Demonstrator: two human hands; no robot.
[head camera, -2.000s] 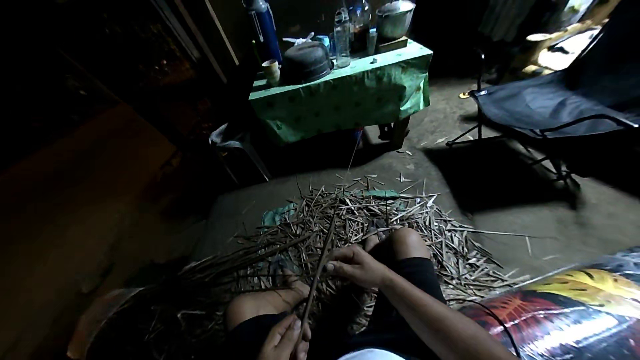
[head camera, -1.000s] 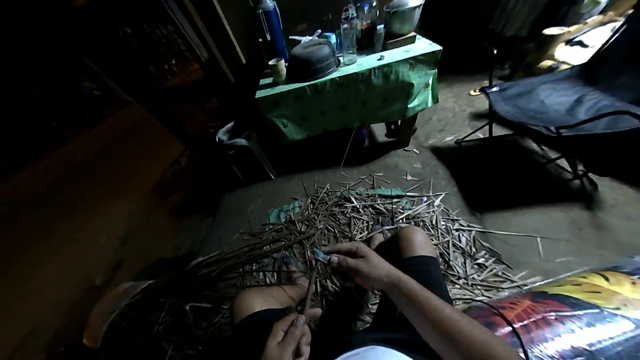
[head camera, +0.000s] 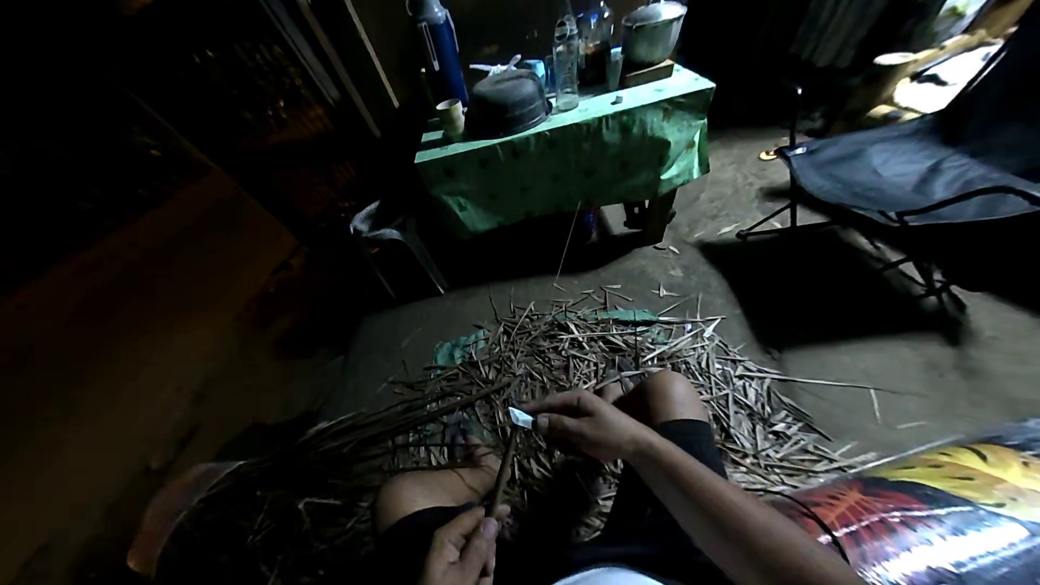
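Observation:
My left hand (head camera: 465, 546), low in the view, grips the lower end of a thin brown stick or stalk (head camera: 504, 473) that points up and away. Between the fingers of my right hand (head camera: 581, 424) is a small flat blade (head camera: 521, 418), pale and shiny, close to the stick's far end; whether they touch I cannot tell. Under and beyond both hands spreads a heap of dry cut stalks (head camera: 561, 357) on the ground around my feet. Longer dry stalks (head camera: 366, 435) lie to the left of my knees.
Ahead stands a table with a green cloth (head camera: 569, 171), bearing a blue thermos (head camera: 439, 53), a dark basin (head camera: 510, 101), bottles and a metal pot (head camera: 652, 32). A folding chair (head camera: 910, 166) is at the right, a plastic chair (head camera: 396, 234) at the left, and a shiny patterned surface (head camera: 934, 504) lower right.
The small blade shows in my right hand, where two seconds ago the fingers were on the upright stick. The stick stands out less far above my left hand than it did then.

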